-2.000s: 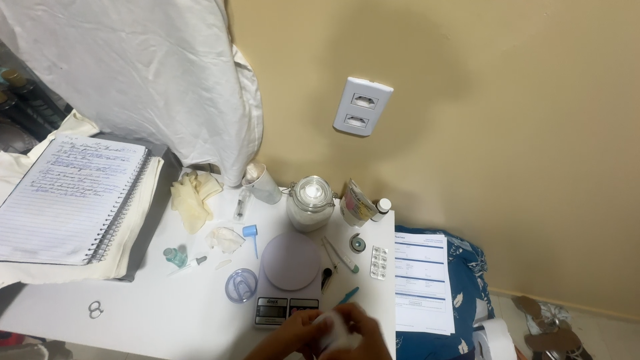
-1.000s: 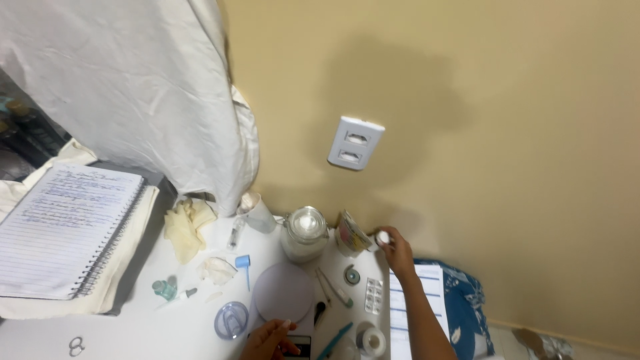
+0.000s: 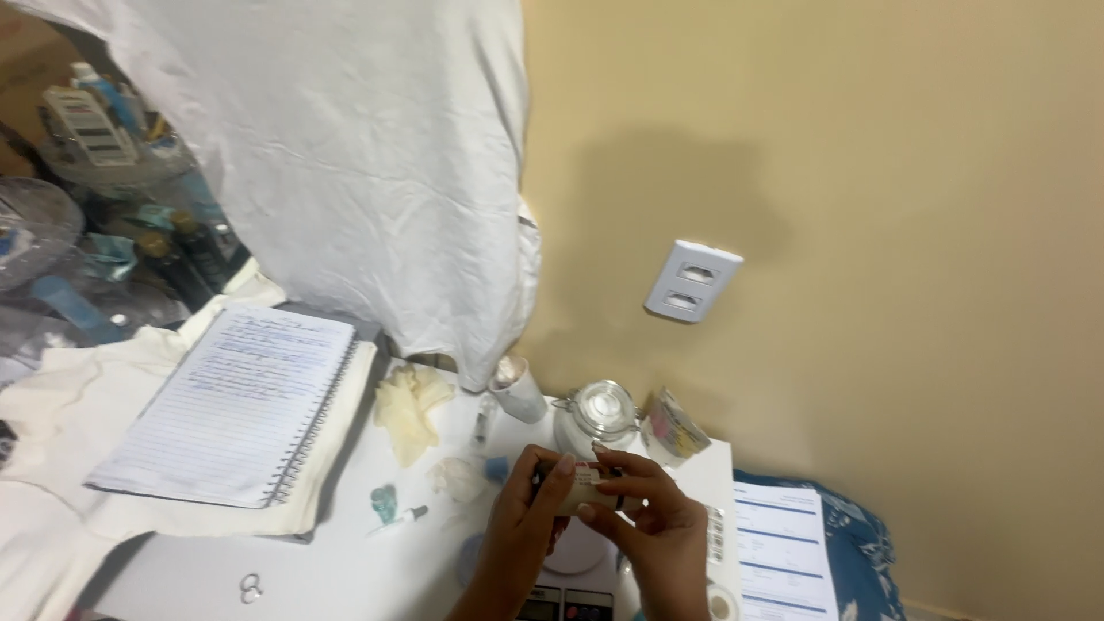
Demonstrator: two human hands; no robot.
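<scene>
Both of my hands are around a small bottle (image 3: 580,493) with a label bearing writing, held over a round-topped digital kitchen scale (image 3: 576,552). My left hand (image 3: 528,509) wraps its left side. The fingers of my right hand (image 3: 649,509) grip its right end. Just behind the hands stands a clip-top glass jar (image 3: 601,412), with an opened packet (image 3: 673,429) to its right. A blister pack (image 3: 715,535) lies partly behind my right wrist. Below that wrist shows a roll of tape (image 3: 720,601). My hands hide much of the scale and the bottle's ends.
A spiral notebook (image 3: 233,405) with handwriting lies at left. Nearby are cream gloves (image 3: 410,414), a syringe (image 3: 483,420), a cup (image 3: 519,392), a dropper (image 3: 401,519) and metal rings (image 3: 250,589). Printed sheets (image 3: 785,552) lie beyond the table's right edge. A white cloth (image 3: 371,172) hangs behind.
My right hand has moved from the small white-capped bottle at the table's right edge back to the middle. Both hands now meet around a bottle above the scale. The view has shifted left.
</scene>
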